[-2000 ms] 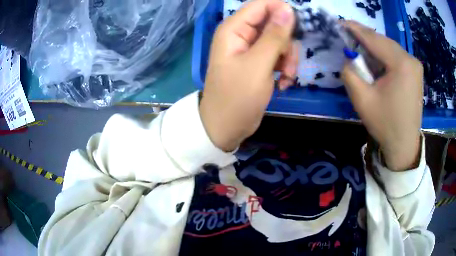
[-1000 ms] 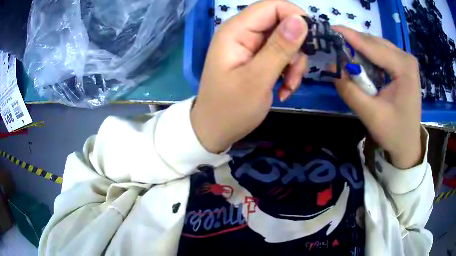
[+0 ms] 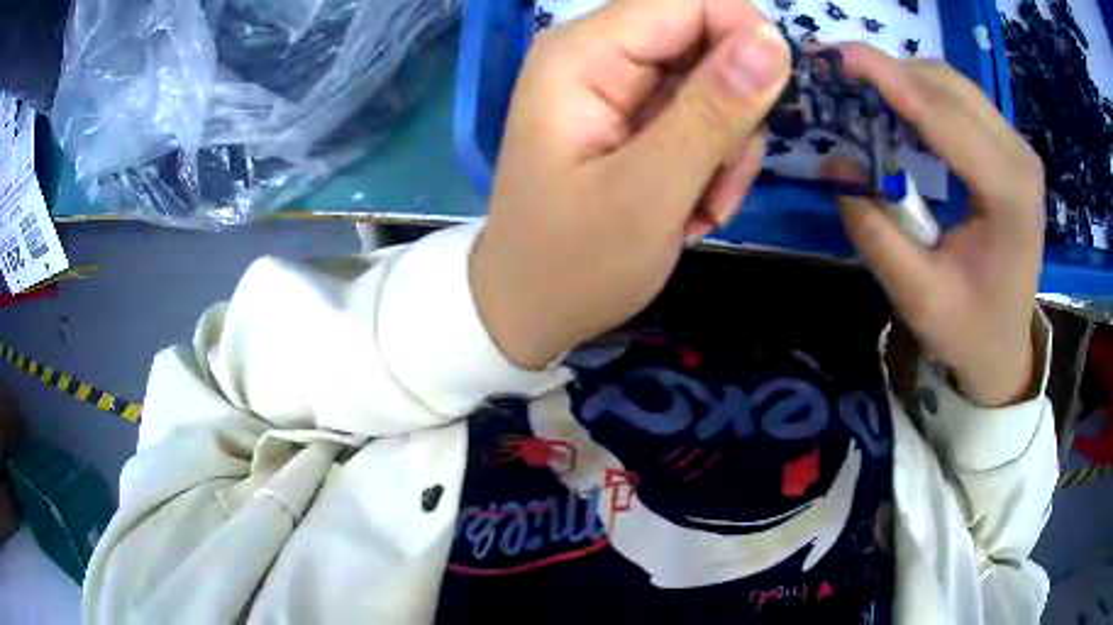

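My left hand (image 3: 610,171) pinches a black moulded shot (image 3: 842,112) between thumb and fingers above the main blue tray (image 3: 479,92). My right hand (image 3: 958,214) is around the side cutters (image 3: 913,210), whose white and blue handle shows in the palm. The fingers of my right hand are at the right end of the shot. The cutter jaws are hidden behind the shot and fingers. Small black moulded parts (image 3: 837,11) lie scattered on the white liner (image 3: 909,25) in the tray, partly hidden by my hands.
A second blue tray (image 3: 1074,271) on the right holds a dense heap of black parts (image 3: 1059,122). A crumpled clear plastic bag (image 3: 244,110) lies on the green bench top (image 3: 403,171) at the left. A white printed label (image 3: 25,214) hangs at the far left bench edge.
The shot has moved right and turned, its frame now at my right fingers. My left hand has shifted slightly right and up. The cutters' handle sits a little further right, more covered.
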